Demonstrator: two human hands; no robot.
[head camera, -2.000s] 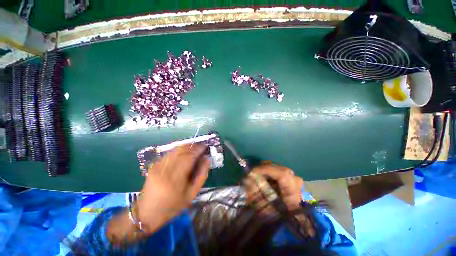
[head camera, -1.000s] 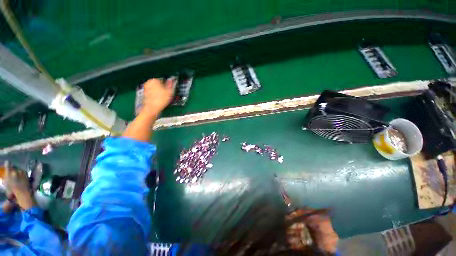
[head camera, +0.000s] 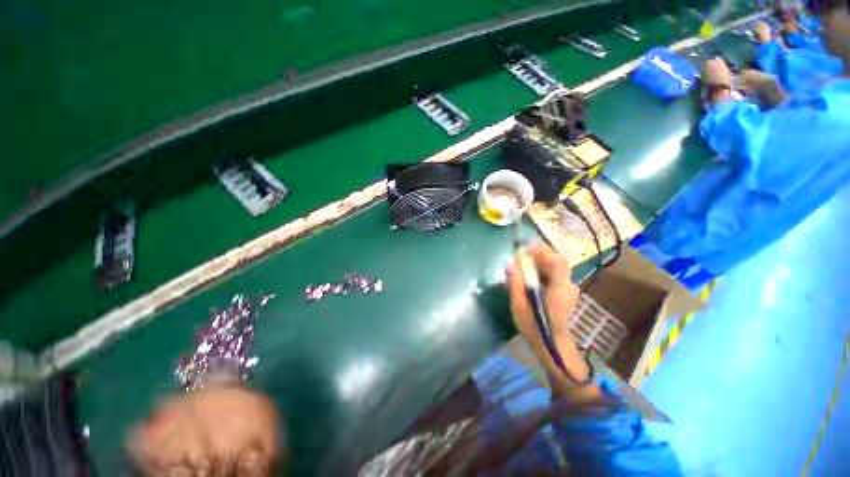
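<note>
My right hand (head camera: 550, 303) holds a soldering iron (head camera: 529, 272) with a pale handle and dark cord. Its tip points up towards the white cup (head camera: 505, 197) with yellow on it; whether it touches the cup I cannot tell. My left hand (head camera: 207, 433) is blurred and low at the left, just below the pile of small pinkish-purple and silver components (head camera: 224, 340); what its fingers do is unclear. A smaller scattered group (head camera: 345, 287) lies to the right of the pile.
A black fan (head camera: 429, 197) stands left of the cup. A dark station (head camera: 550, 154) and wooden board (head camera: 587, 224) with cables are to its right. Phone-like assemblies (head camera: 250, 184) lie on the belt beyond the ledge. An open cardboard box (head camera: 643, 312) is below. A person in blue (head camera: 783, 140) sits right.
The view has swung to the right. My left hand has come back from the assemblies on the belt to beside the pile. My right hand with the iron has moved up near the cup.
</note>
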